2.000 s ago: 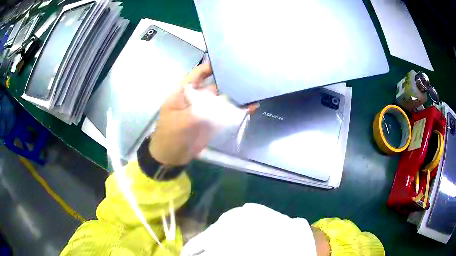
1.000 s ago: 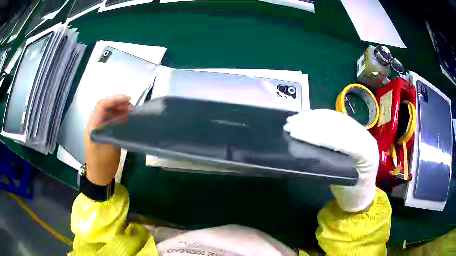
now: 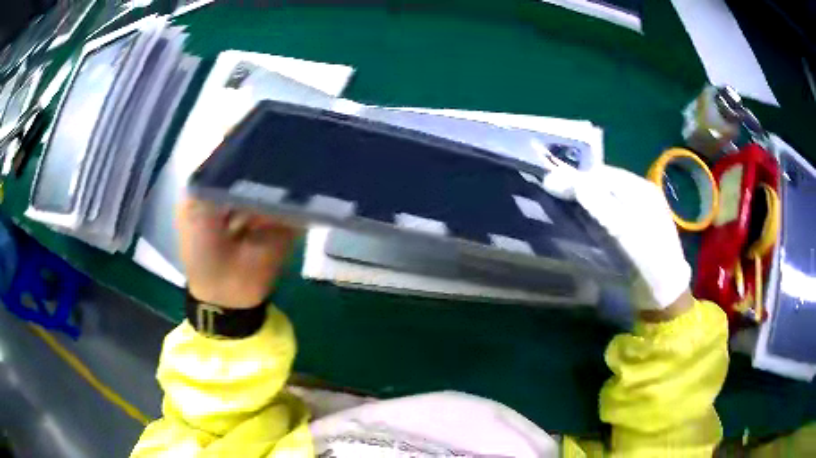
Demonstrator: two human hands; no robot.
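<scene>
A tablet back housing (image 3: pixel 385 170) is held up in front of me, its dark inner side with pale square pads showing. It is tilted and slightly blurred. My bare left hand (image 3: pixel 234 246), with a black wristband, holds its left end from below. My white-gloved right hand (image 3: pixel 631 233) holds its right end. Behind and below it, another housing (image 3: pixel 447 127) with a camera block lies on white sheets, partly hidden by the held one. A further housing (image 3: pixel 165 210) lies on a white sheet to the left.
A stack of housings with white sheets (image 3: pixel 112 134) stands far left. At right are a yellow tape roll (image 3: pixel 684 190), a red tape dispenser (image 3: pixel 734 233), a small bottle (image 3: pixel 713 119) and a housing (image 3: pixel 799 268). A blue stool (image 3: pixel 45 282) is beyond the green bench's edge.
The housing, earlier raised over the others, is now held between both hands and turned from its outer face to its padded inner side. My gloved hand has come onto its right end.
</scene>
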